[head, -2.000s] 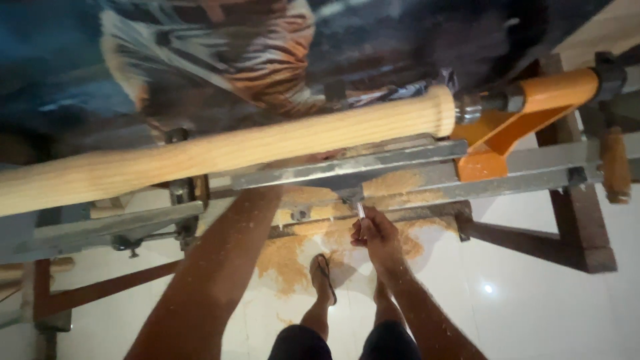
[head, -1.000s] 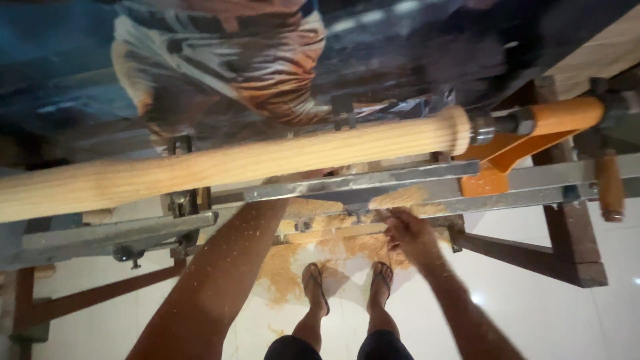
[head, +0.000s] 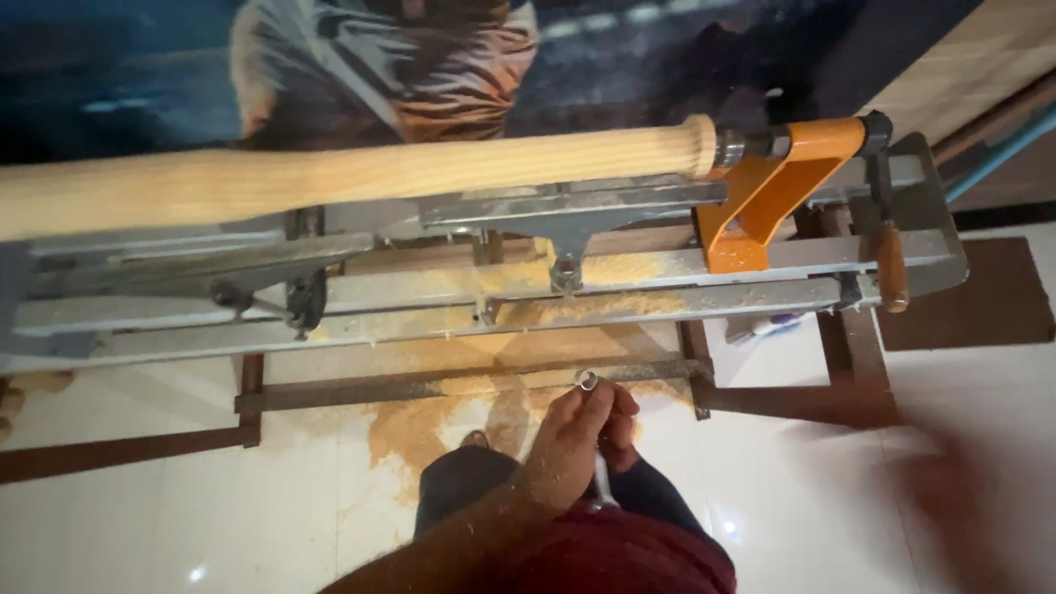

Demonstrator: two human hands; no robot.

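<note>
My left hand point(head: 582, 437) is closed around a metal wrench point(head: 604, 483), whose ring end shows above the fingers, in front of my lap. My right hand point(head: 932, 487), badly blurred, is at the lower right, away from the lathe; its fingers cannot be made out. A long turned wooden spindle point(head: 495, 165) spans the lathe, its right end against the tailstock center point(head: 729, 149). Below it lie a metal tool rest point(head: 577, 206) on its post and a second tool rest point(head: 206, 260) farther left. The orange tailstock point(head: 738, 252) stands on the lathe bed rails point(head: 767, 293).
Sawdust point(head: 412, 429) covers parts of the bed and the tiled floor. The dark stand frame point(head: 330, 394) runs low behind my legs' front. A wood-handled crank point(head: 891, 268) hangs at the tailstock. A glossy dark panel point(head: 627, 74) with reflections is beyond the spindle.
My left hand has come back from under the tool rest to my lap and now holds the wrench. My right hand has moved from beside the bed to the lower right.
</note>
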